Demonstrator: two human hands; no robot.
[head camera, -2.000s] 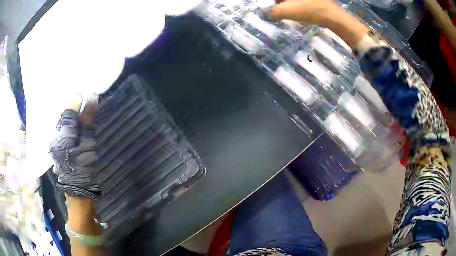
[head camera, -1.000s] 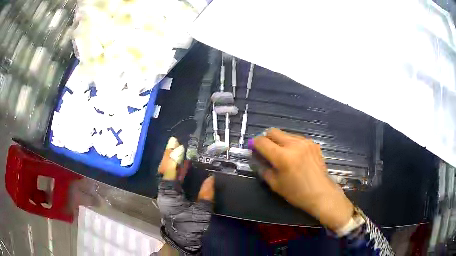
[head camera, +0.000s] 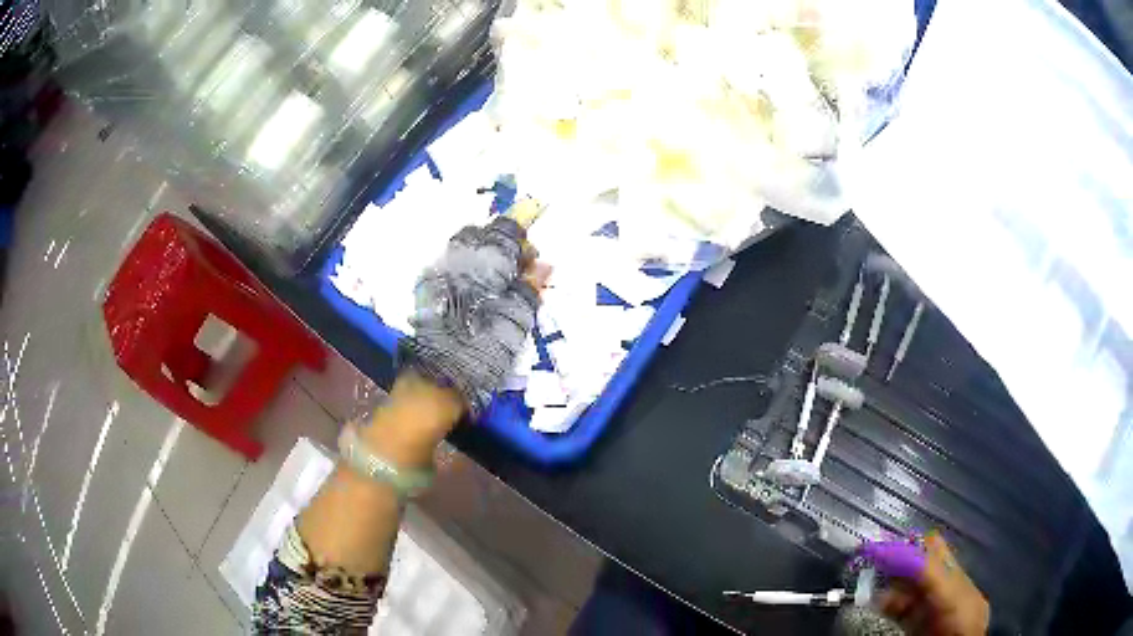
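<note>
My left hand (head camera: 478, 304), in a grey fingerless glove with yellowish finger covers, reaches into the blue bin (head camera: 584, 441) among flat white pieces (head camera: 578, 354). Its fingertips are partly lost against the white, so I cannot tell if they hold a piece. My right hand (head camera: 926, 590), with a purple finger cot, is at the lower right, cut by the picture's edge. It holds a T-shaped part (head camera: 789, 598) whose thin white rod points left over the bench's front edge. More T-shaped parts (head camera: 842, 360) lie in the grooved tray (head camera: 746, 478) just beyond it.
A clear bag of cream pieces (head camera: 696, 112) lies over the bin's back. A white sheet (head camera: 1031, 249) covers the right rear. Pocket trays with white bodies (head camera: 286, 131) are at upper left. A red stool (head camera: 205, 329) and a white pocket tray (head camera: 435, 578) are on the floor.
The view has swung left. My left hand has moved from the grooved tray's near corner into the blue bin. My right hand has left the grooved tray with a T-shaped part.
</note>
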